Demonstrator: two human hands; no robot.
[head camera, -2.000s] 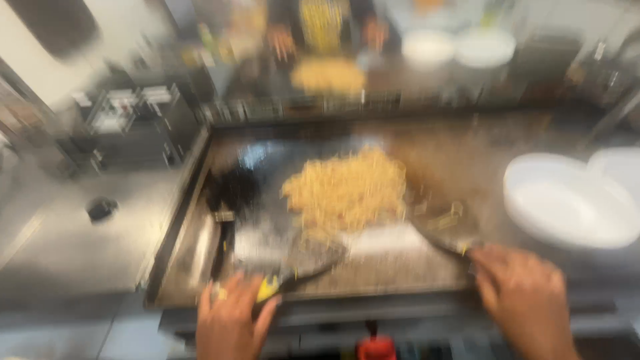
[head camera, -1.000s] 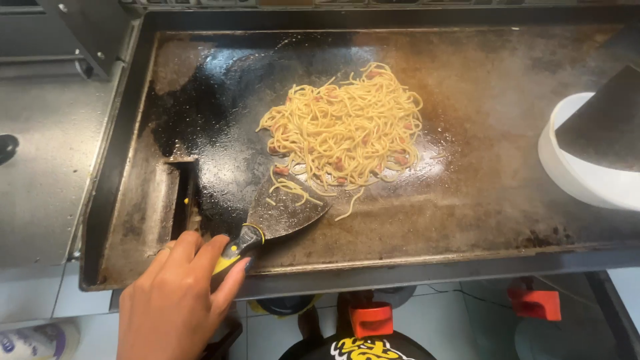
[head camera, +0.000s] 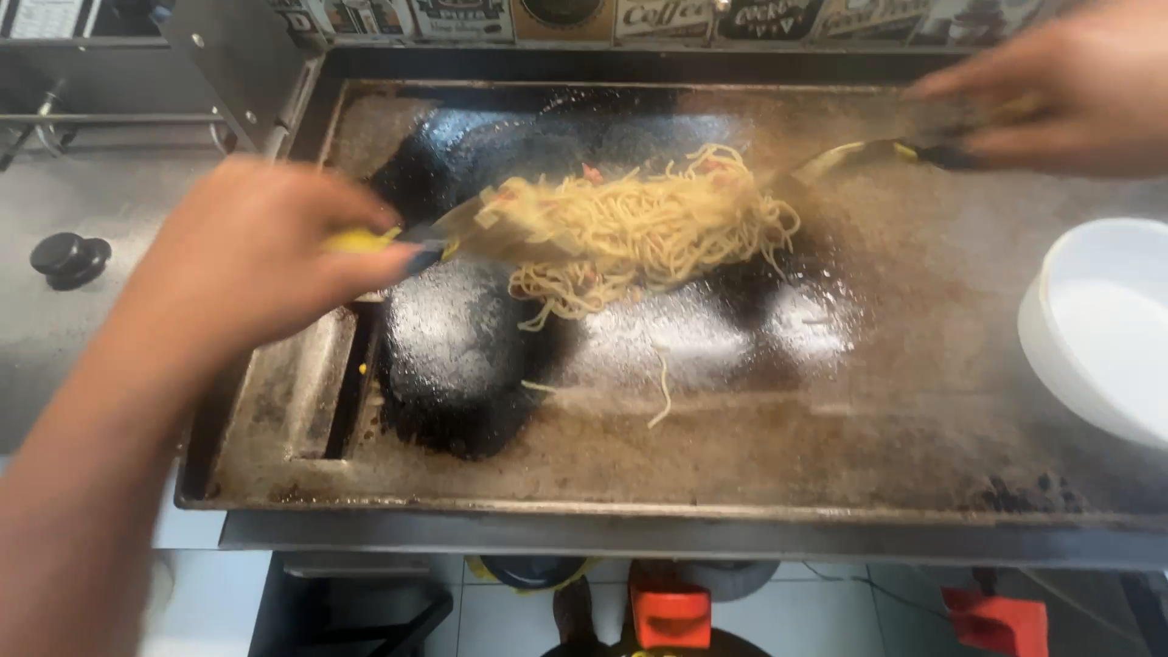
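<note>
Spaghetti with small reddish bits (head camera: 639, 224) lies heaped on a flat metal griddle (head camera: 730, 456). My left hand (head camera: 265, 246) grips the yellow and black handle of a scraper (head camera: 493, 233), whose blurred blade meets the left side of the heap. On the right, my right hand (head camera: 1068, 100) is closed around the dark handle of a second scraper (head camera: 849, 155); its blade reaches the heap's right side. Motion blur hides part of both blades. A few loose strands (head camera: 663, 388) rest on the griddle below the heap.
A white plastic bowl (head camera: 1109, 328) stands at the griddle's right. A slot (head camera: 351, 383) opens near its left edge. Farther left is a steel surface with a black knob (head camera: 68, 260). Printed signs (head camera: 566, 20) line the back; red objects (head camera: 671, 616) show below the front edge.
Since one second ago, my left hand has moved up to the heap's left side with its scraper. My right hand, unseen then, has come into view. The spaghetti is bunched farther back on the griddle.
</note>
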